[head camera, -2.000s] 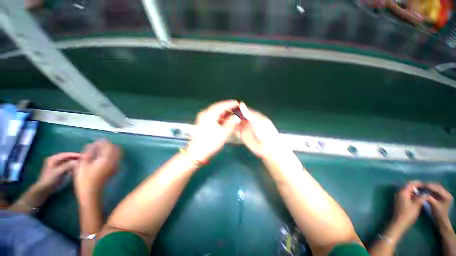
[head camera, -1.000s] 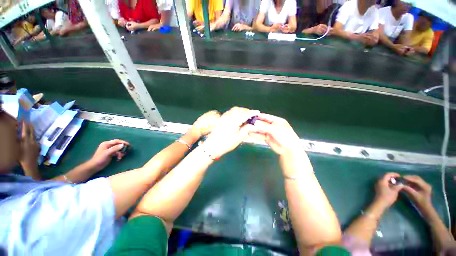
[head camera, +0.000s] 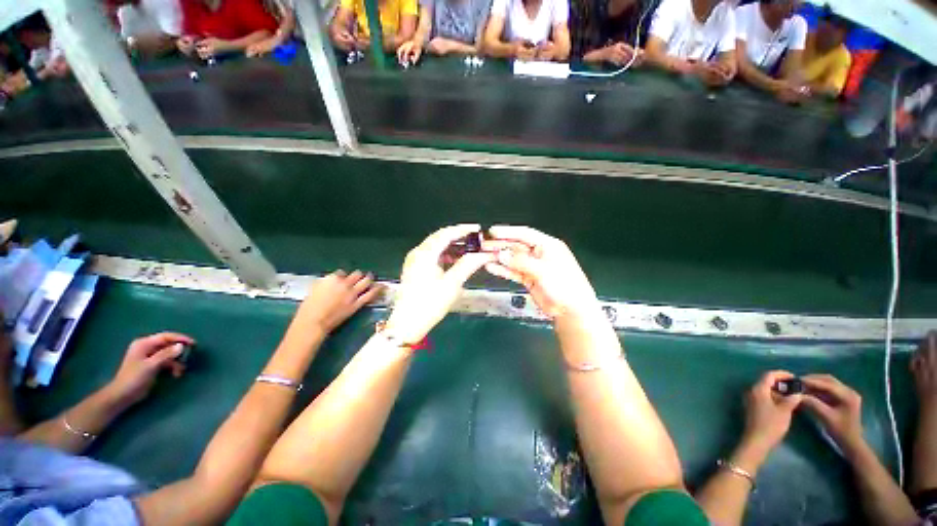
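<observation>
A small black housing (head camera: 473, 242) is held up over the pale rail. My left hand (head camera: 437, 277) grips it between thumb and fingertips. My right hand (head camera: 541, 269) is close beside it on the right, with its fingertips bent toward the housing. Whether the right fingertips touch it or hold a small part is too small and bright to tell.
A whitish rail (head camera: 709, 323) separates the green bench (head camera: 432, 452) from the belt. A neighbour's hand (head camera: 337, 300) rests on the rail at left. Another worker's hands are at right. A slanted post (head camera: 164, 175), blue-white trays (head camera: 51, 298), a clear crumpled bag (head camera: 558, 473) and a hanging cable (head camera: 892, 298) also show.
The view has swung and my hands appear further left. My fingertips have spread around the housing. The neighbour's hand has drawn back from beside mine and lies on the rail.
</observation>
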